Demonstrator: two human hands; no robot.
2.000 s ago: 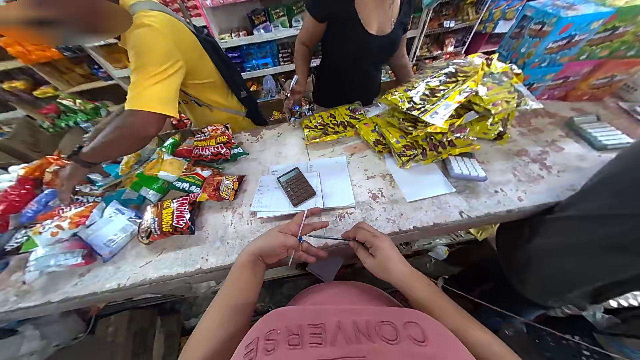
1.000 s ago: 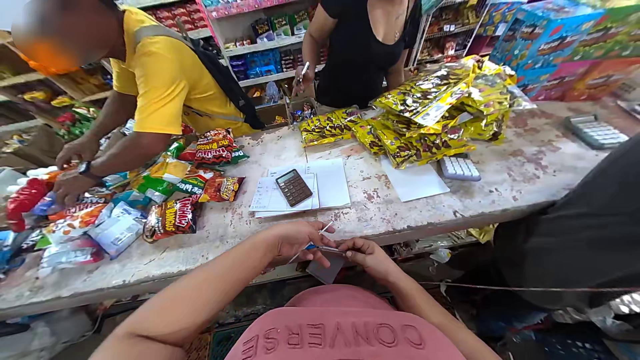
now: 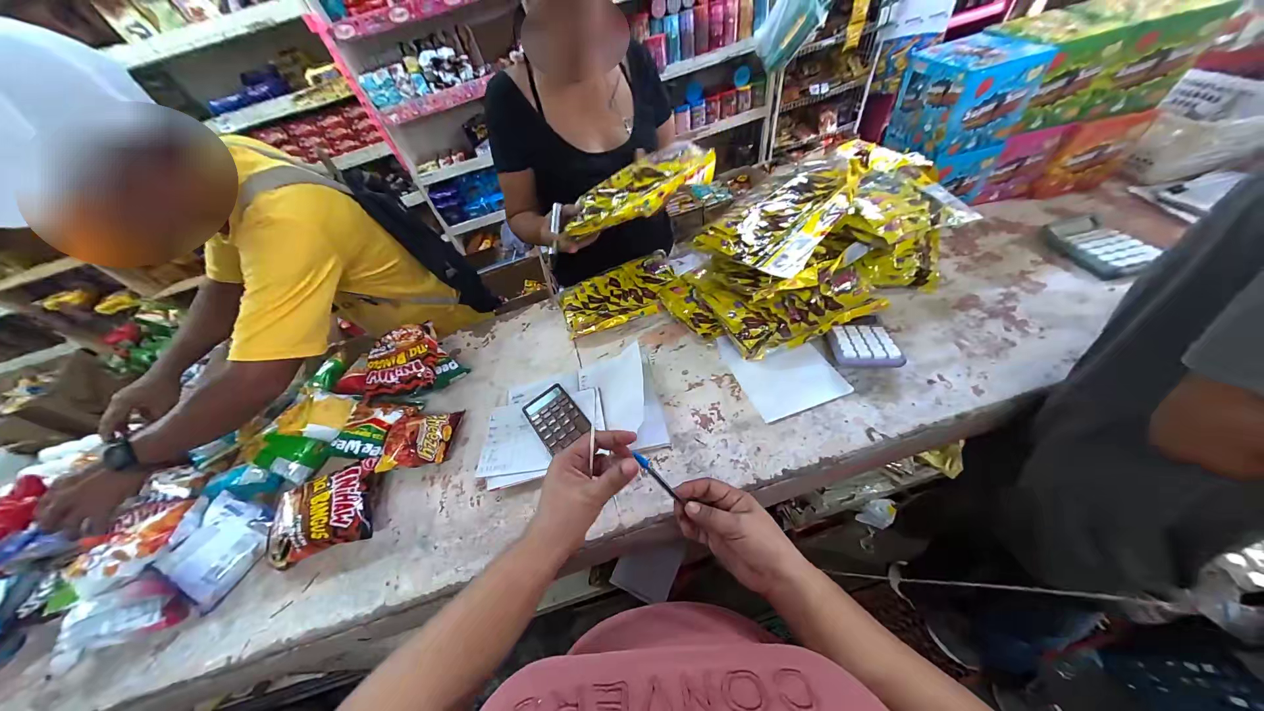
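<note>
My left hand point(image 3: 588, 479) holds a thin white stick point(image 3: 592, 449), perhaps a pen barrel or refill, upright between its fingers. A dark pen part with a blue tip point(image 3: 657, 476) runs from near the left fingertips to my right hand point(image 3: 726, 523), whose thumb and fingers pinch its dark end. Both hands are over the near edge of the worn counter point(image 3: 681, 405). Just beyond the left hand, a dark calculator point(image 3: 556, 418) rests on written paper sheets point(image 3: 509, 444). Another white sheet point(image 3: 785, 380) lies to the right, beside a calculator with pale keys point(image 3: 866, 346).
Snack packs point(image 3: 321, 513) cover the counter's left, where a person in yellow point(image 3: 296, 257) leans over. A person in black point(image 3: 583, 128) holds a yellow pack point(image 3: 642, 193) behind piled yellow packs point(image 3: 820, 247). Coloured boxes point(image 3: 968, 99) stand back right; a person in dark clothing point(image 3: 1106, 434) is at right.
My hands have moved apart slightly, and the blue-tipped part now slants between them. The person in black has picked up a yellow pack. The person in yellow leans farther over the counter.
</note>
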